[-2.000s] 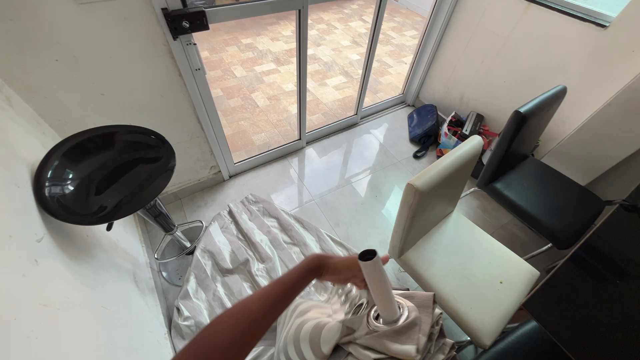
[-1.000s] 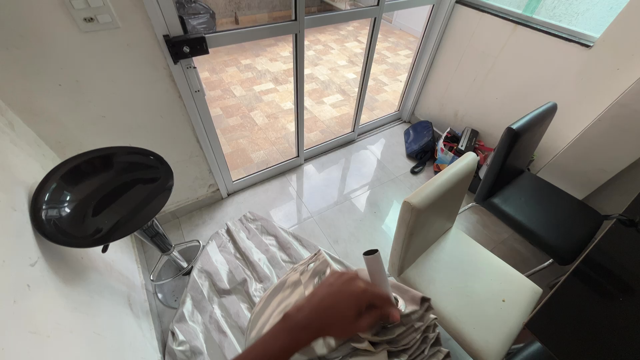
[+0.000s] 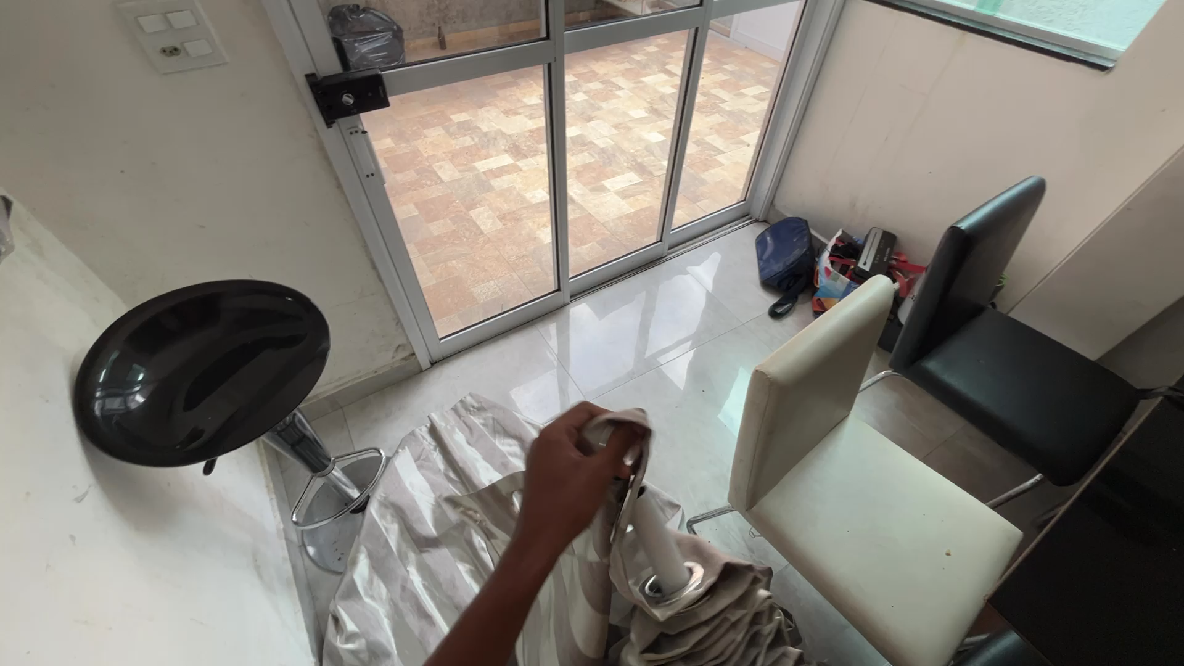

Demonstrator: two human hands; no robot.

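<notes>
A grey and silver striped grommet curtain (image 3: 444,518) lies spread and bunched at the bottom centre. A pale, hollow curtain rod (image 3: 659,546) stands tilted out of the bunched part, through a shiny metal grommet (image 3: 675,585). My left hand (image 3: 572,467) pinches the curtain's top edge between thumb and fingers, just above the rod's upper end. The lifted fabric hangs down beside the rod and partly covers its tip. Whether a grommet in this lifted part is round the rod cannot be told. My right hand is out of view.
At left stands a black bar stool (image 3: 203,370) with a chrome base. To the right are a cream chair (image 3: 879,509) and a black chair (image 3: 1017,379). A blue bag (image 3: 783,252) and other bags lie by the glass sliding door (image 3: 564,176). A dark tabletop (image 3: 1101,564) borders the lower right.
My left hand was at the rod, then over the bunched curtain beside it; now it is raised with a fold of curtain in its fingers. The rod's open top, visible before, is now covered.
</notes>
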